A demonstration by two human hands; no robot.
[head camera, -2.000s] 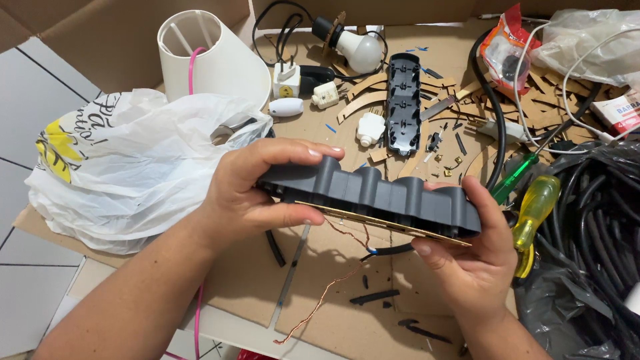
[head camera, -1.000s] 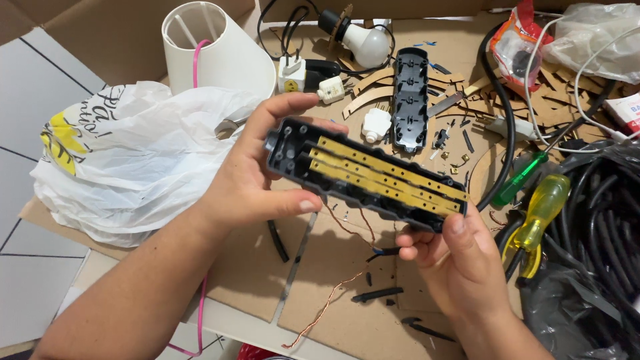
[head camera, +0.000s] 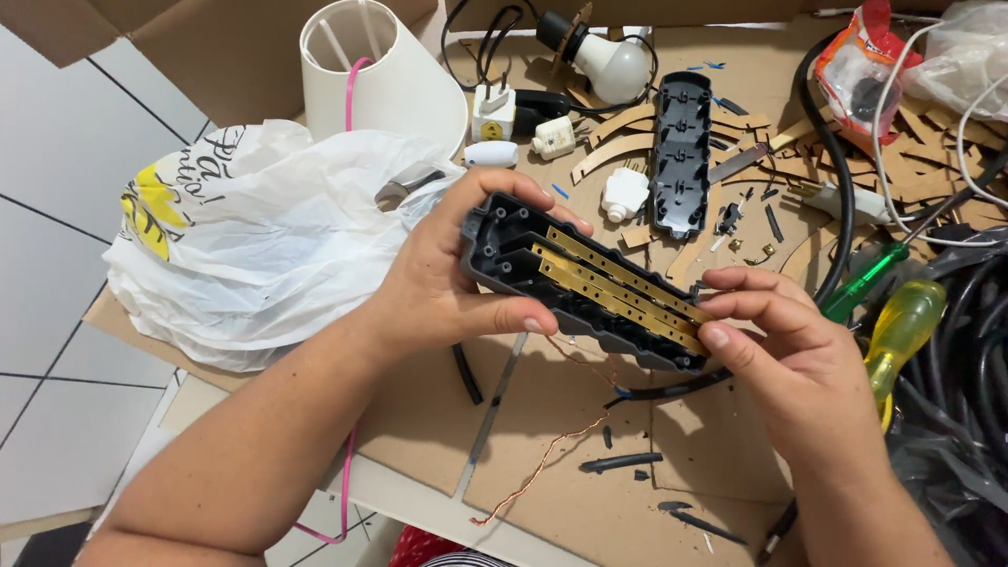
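Observation:
My left hand [head camera: 465, 276] grips the left end of a black plastic power-strip housing [head camera: 567, 315], its open side facing me. Brass contact strips [head camera: 622, 295] with small holes run along inside it. At the right end, the thumb and fingers of my right hand [head camera: 772, 339] touch the strips and the housing's edge. Below the housing lies a black cable [head camera: 677, 387] with stripped, twisted copper wire [head camera: 543, 465]. Beyond it, a matching black plastic shell [head camera: 682, 157] lies on the cardboard with its inside up.
A white plastic bag [head camera: 268, 252] and a lampshade [head camera: 378, 79] are at left. Behind are a light bulb [head camera: 618, 67] and white plugs [head camera: 626, 194]. At right lie a green-handled screwdriver [head camera: 862, 283], a yellow-handled tool [head camera: 906, 323], coiled black cable [head camera: 976, 346] and wood scraps [head camera: 906, 165].
The housing was seen side-on two seconds ago; its open inside with the brass strips now faces me. My right hand has moved up along its right end since one second ago.

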